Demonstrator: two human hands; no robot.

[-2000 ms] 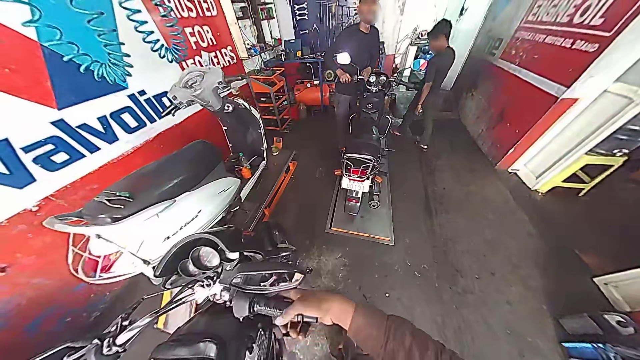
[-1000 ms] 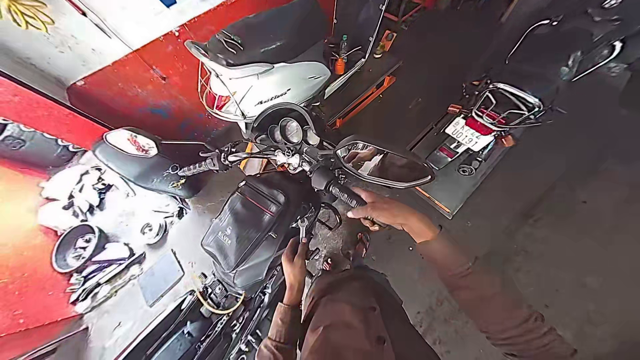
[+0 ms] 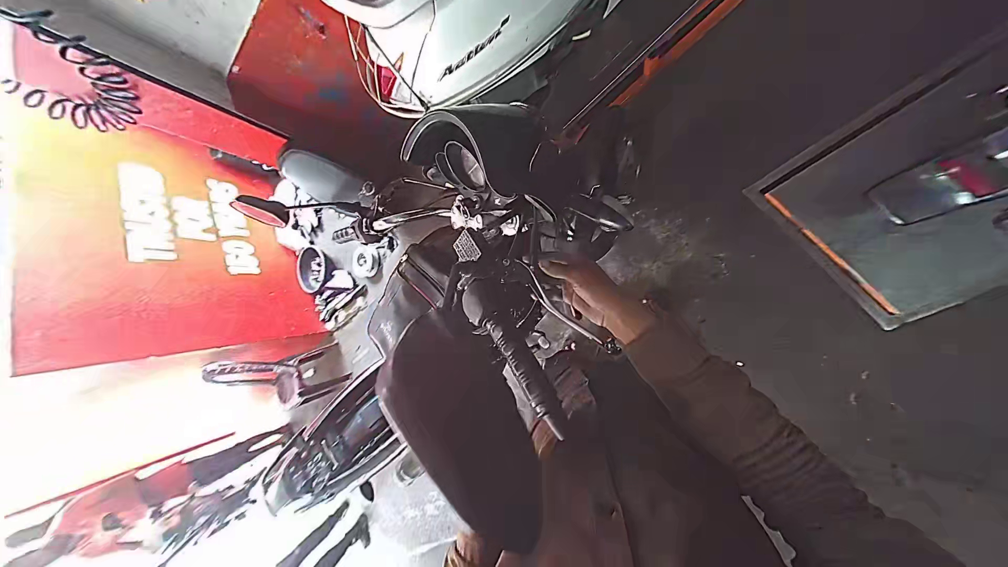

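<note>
The handlebar of a motorcycle runs down the middle, with its black rubber grip (image 3: 524,374) pointing toward me. My right hand (image 3: 587,291), fingers bent, is beside a curved metal lever (image 3: 555,309); whether it grips the lever is unclear. A large dark rounded mirror (image 3: 461,417) covers part of the view. At its lower edge shows a bit of skin, apparently my left hand (image 3: 470,550); its fingers and anything in them are hidden. Ahead lie the round gauge (image 3: 465,165) and the headlamp cowl (image 3: 504,146). The far mirror (image 3: 260,211) stands at the left.
A white scooter (image 3: 488,47) stands beyond the headlamp. At the right is a metal lift platform (image 3: 890,228) with an orange edge and part of another motorcycle. Loose parts, including a black round one (image 3: 313,269), lie by the red wall (image 3: 157,307). A coiled hose (image 3: 94,94) hangs upper left.
The view has swung down and round to the left. My right hand has moved off the handlebar grip to beside the lever. My left hand, earlier beside the black bag with a metal tool, is now mostly hidden.
</note>
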